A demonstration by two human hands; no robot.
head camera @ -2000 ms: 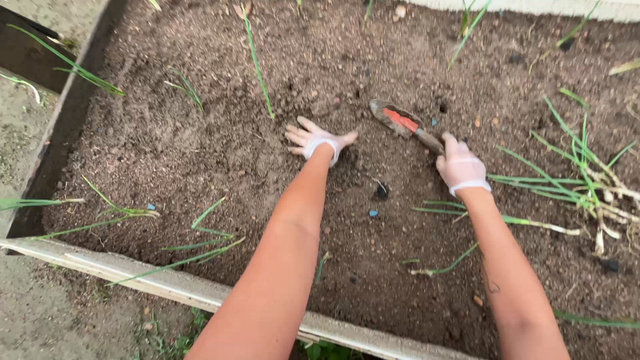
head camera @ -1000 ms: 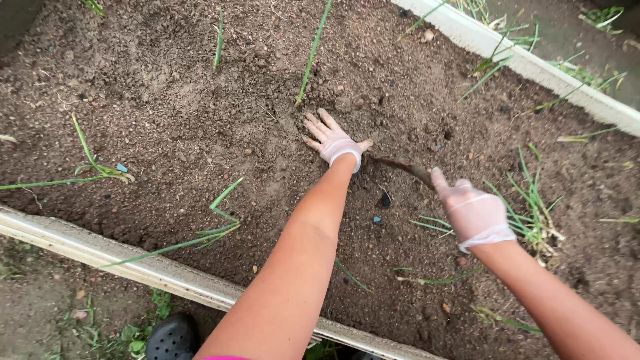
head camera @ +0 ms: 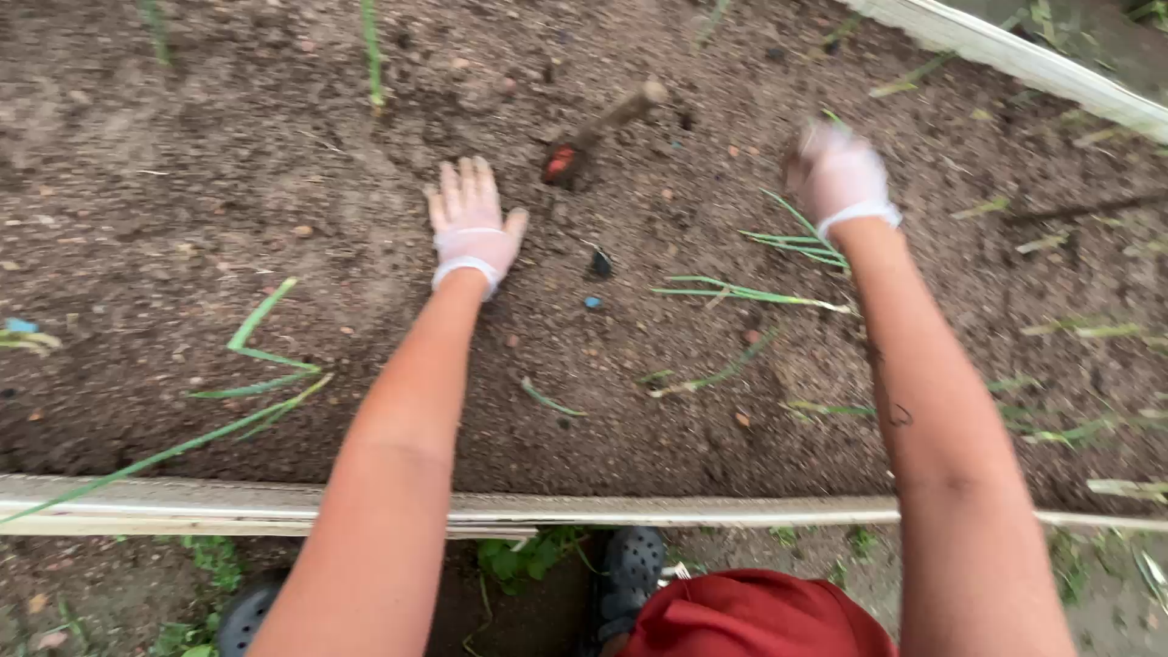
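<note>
My left hand (head camera: 473,224), in a thin translucent glove, lies flat on the soil (head camera: 566,347) with its fingers spread. Just to its upper right, a hand trowel (head camera: 607,123) stands tilted with its blade sunk in the soil and its handle up; a bit of red shows low on it. My right hand (head camera: 839,173), gloved too, is blurred above the soil farther right, its fingers bent down; a green tip shows behind it, and whether it grips anything is unclear. Green onion seedlings (head camera: 748,294) lie below that hand, one with a pale root end.
A pale board edge (head camera: 693,509) runs along the near side of the bed, another (head camera: 1013,59) at the upper right. A bent onion plant (head camera: 265,383) lies at the left, its leaf over the near board. Upright green shoots (head camera: 372,55) stand at the upper left.
The right hand has let go of the trowel, which now stands in the soil, and has moved right to the onion seedlings. The left hand still rests on the soil. The view has shifted.
</note>
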